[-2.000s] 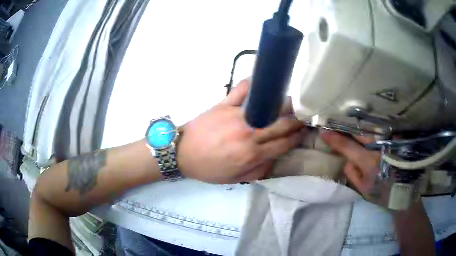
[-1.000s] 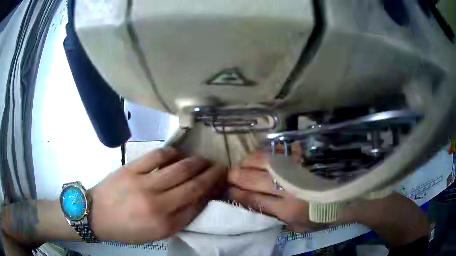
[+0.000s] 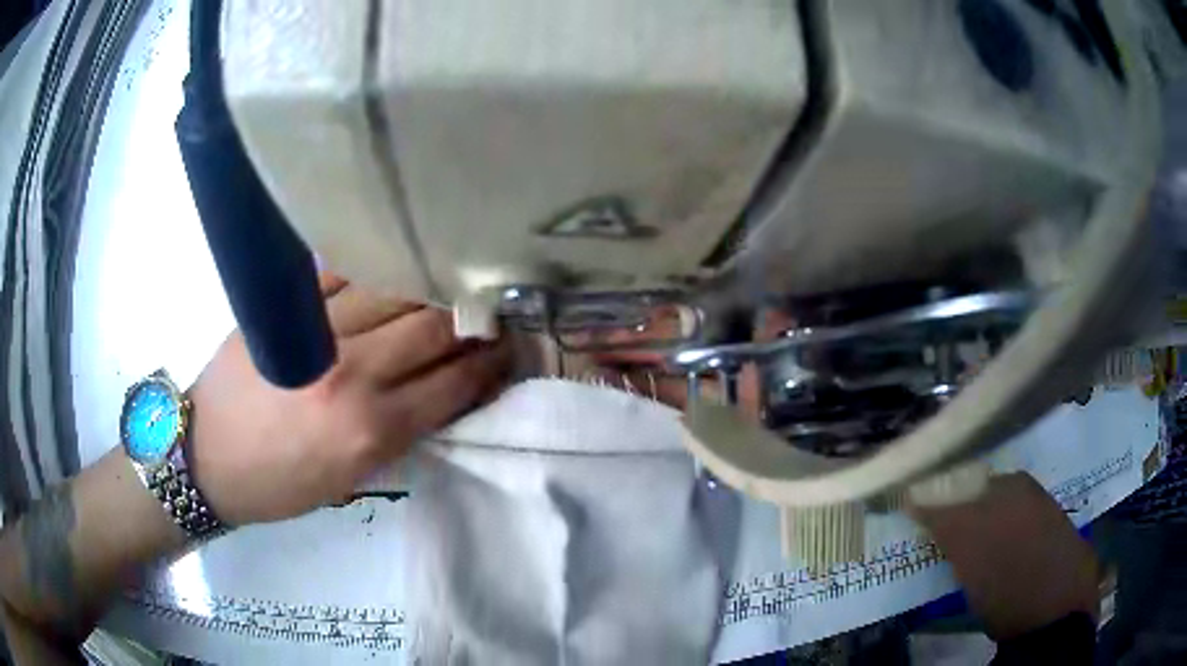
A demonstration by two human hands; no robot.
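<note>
A pale fabric piece (image 3: 573, 520) with a frayed upper edge and a seam line hangs over the table's front edge, its far end under the machine head (image 3: 586, 143). My left hand (image 3: 326, 403), with a watch, lies flat at the fabric's left, fingertips at the needle area. My right hand (image 3: 638, 371) is mostly hidden behind the machine's guides and cream curved part; a few fingers show at the fabric's right of the needle area. The needle and presser foot are not clearly visible.
A black cylinder (image 3: 267, 260) hangs left of the head, over my left hand. Layered grey and white cloth (image 3: 46, 221) lies at the far left. A printed ruler (image 3: 273, 625) runs along the front edge. Cream knobs (image 3: 823, 531) stick out below the head at right.
The view has swung to centre on the machine head. Both hands have moved forward, away from me, and the fabric has advanced further under the head.
</note>
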